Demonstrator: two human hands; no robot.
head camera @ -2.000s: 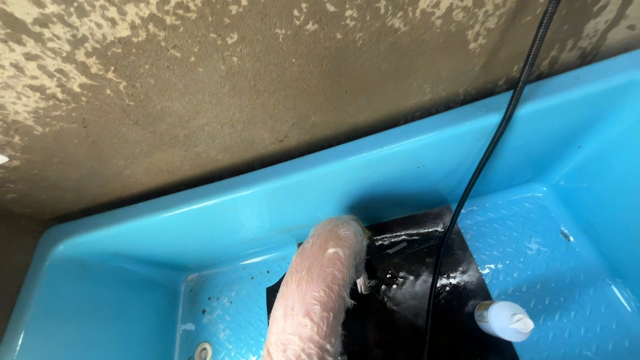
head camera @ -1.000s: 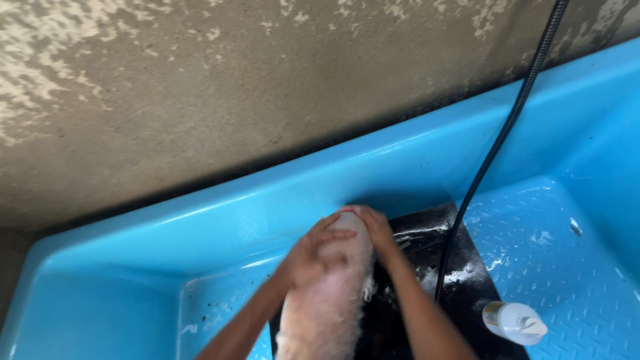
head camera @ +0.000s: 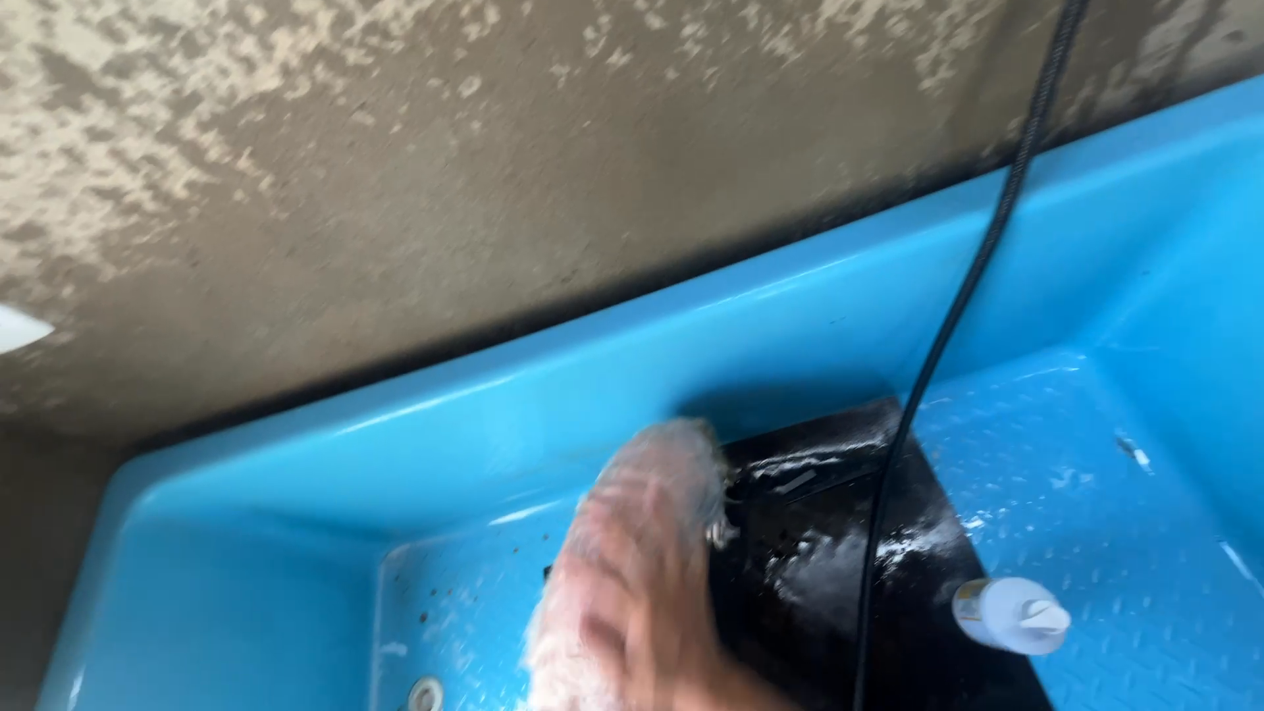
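A wet animal with thin pale fur (head camera: 671,454), seemingly a dog, stands in a blue tub (head camera: 474,400), partly on a black mat (head camera: 810,583). Only its back shows; the head cannot be made out. My right hand (head camera: 642,592), blurred by motion, lies on the wet fur with its fingers spread and grips nothing. My left hand is out of view. To the right of the animal, a black hose (head camera: 953,316) runs down across the tub rim and over the mat. A white bottle with a cap (head camera: 1012,614) is at the mat's right edge.
Behind the tub rises a stained, mottled wall (head camera: 553,178). A round drain fitting (head camera: 426,693) is in the textured tub floor at lower left, with dark specks nearby. The tub's raised walls border the back and both sides. A white object (head camera: 20,329) shows at the left edge.
Two seconds ago neither hand showed. One second ago both hands were on the animal's far end; now my left hand is gone from view and my right is lower on its back.
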